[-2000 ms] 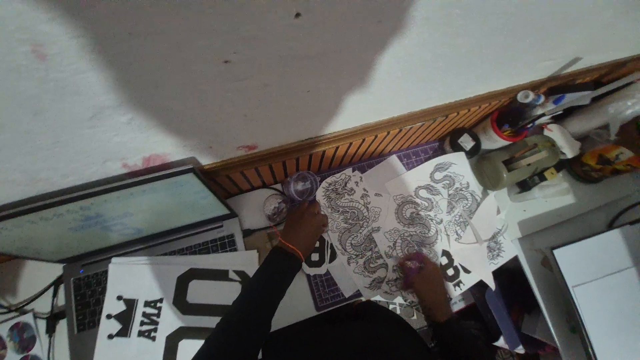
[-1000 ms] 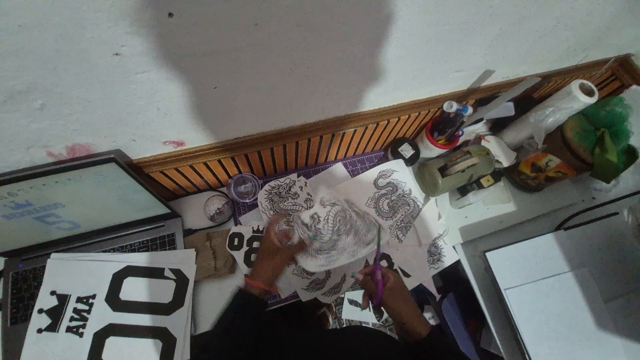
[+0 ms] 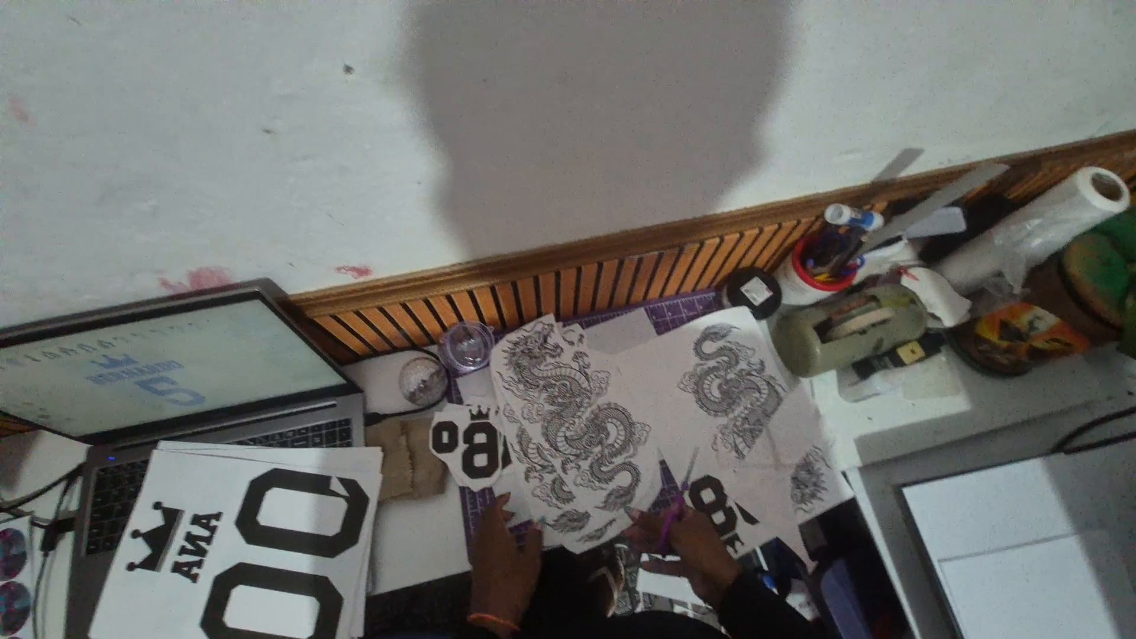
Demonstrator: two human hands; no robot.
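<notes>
My left hand [image 3: 504,561], with an orange band at the wrist, is at the lower left edge of a paper sheet with a printed dragon [image 3: 577,417]; whether it grips the sheet I cannot tell. My right hand [image 3: 688,546] holds purple-handled scissors [image 3: 672,524], their blades pointing up beside the sheet's lower right edge. Another dragon print [image 3: 732,382] lies to the right. Paper cutouts with black numbers [image 3: 469,448] lie left of the sheet, and more number prints [image 3: 721,506] lie right of the scissors. Beneath the papers is a purple cutting mat [image 3: 683,311].
An open laptop [image 3: 315,408] stands at left with large printed sheets [image 3: 200,532] over its keyboard. At the back are a clear round lid [image 3: 467,346], a ball-like object [image 3: 422,382], a tape dispenser [image 3: 848,328], a pen cup [image 3: 812,271] and a plastic-film roll [image 3: 1038,231].
The dragon sheet, blurred in motion a second ago, now shows sharply. My left hand has come down from the upper papers, where it was two seconds ago, to the sheet's lower edge.
</notes>
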